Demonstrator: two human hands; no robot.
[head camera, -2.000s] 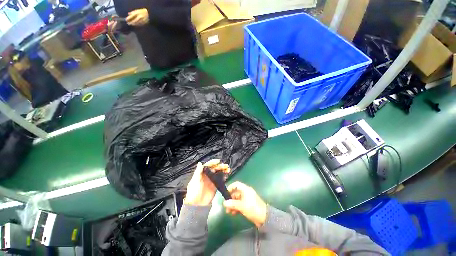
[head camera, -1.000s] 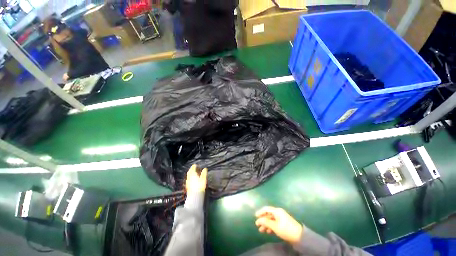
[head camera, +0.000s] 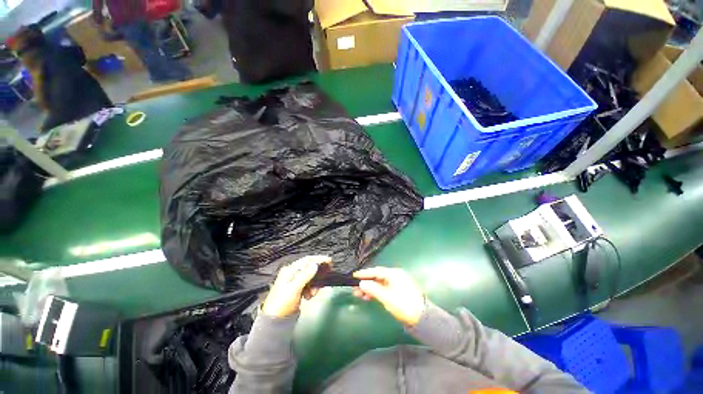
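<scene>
My left hand (head camera: 297, 285) and my right hand (head camera: 391, 292) hold a slim black plastic part (head camera: 336, 279) level between them, one at each end, just in front of the black bag's near edge. The large crumpled black plastic bag (head camera: 262, 154) lies on the bench, its dark mouth facing me. A black tray (head camera: 127, 355) with loose black parts (head camera: 193, 350) sits at the lower left, partly covered by my left sleeve. The fingers hide the ends of the part.
A blue crate (head camera: 432, 115) with black parts stands behind right. A white-and-grey device (head camera: 546, 231) and a dark stick-shaped tool (head camera: 509, 273) lie at right. Cartons (head camera: 362, 42) and a black heap (head camera: 609, 123) are farther back. A person in dark clothes (head camera: 270, 38) stands across the bench.
One second ago my hands were apart, the left by the bag and tray, the right open. Now they are together on a black part. The view has shifted, with the bench things further left.
</scene>
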